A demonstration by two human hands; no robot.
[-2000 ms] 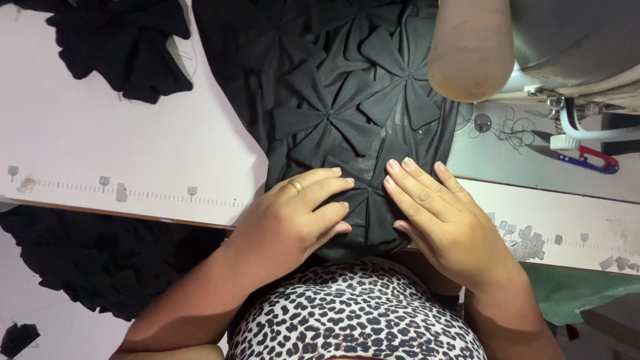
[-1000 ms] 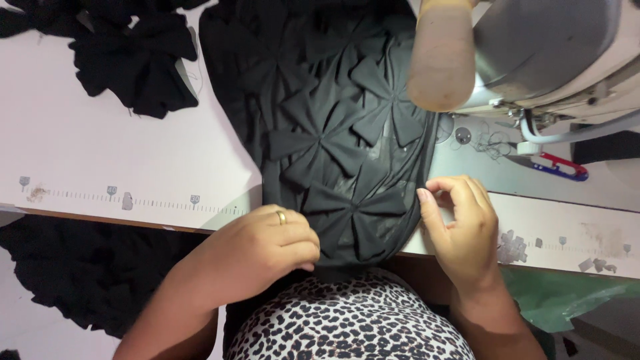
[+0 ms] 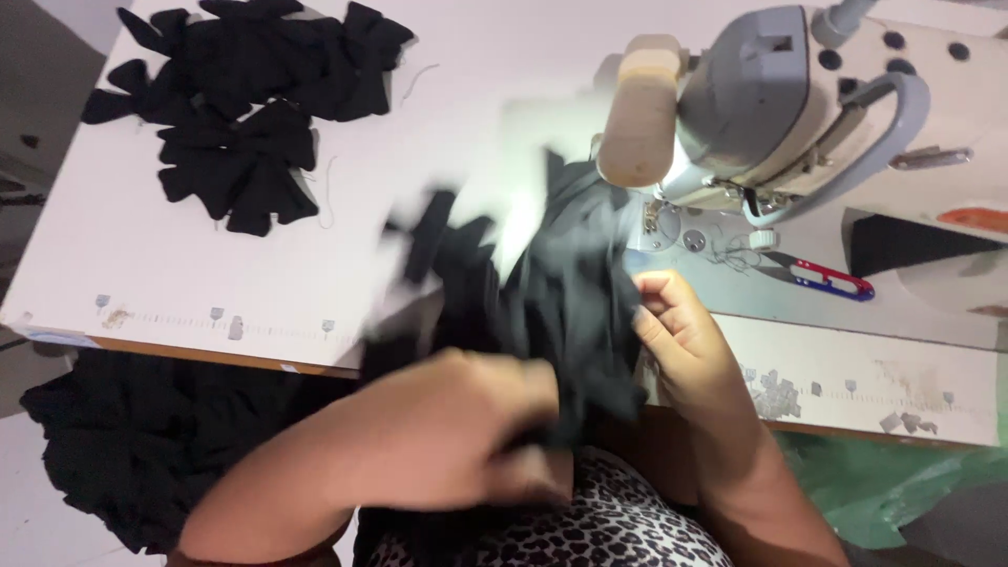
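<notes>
Black fabric with folded, bow-like pieces [image 3: 575,291] is bunched up and blurred by motion at the table's front edge, left of the sewing machine's needle area. My left hand [image 3: 488,433] is blurred in front of the fabric's lower part, fingers curled; whether it grips the cloth cannot be told. At the fabric's right edge, my right hand [image 3: 677,323] pinches the cloth between thumb and fingers. The presser foot [image 3: 650,216] of the sewing machine [image 3: 748,102] shows just beyond the fabric's upper right.
Black petal-shaped fabric pieces [image 3: 236,150] lie at the table's upper left. Red and blue thread snips [image 3: 831,279] and loose thread [image 3: 732,252] lie right of the needle plate. More black fabric [image 3: 142,449] hangs below the table's left edge; green plastic [image 3: 858,480] is at lower right.
The fabric lay spread flat and is now gathered and lifted into folds. My left hand has moved to the right, across the front of my body. The view has shifted, showing more of the machine.
</notes>
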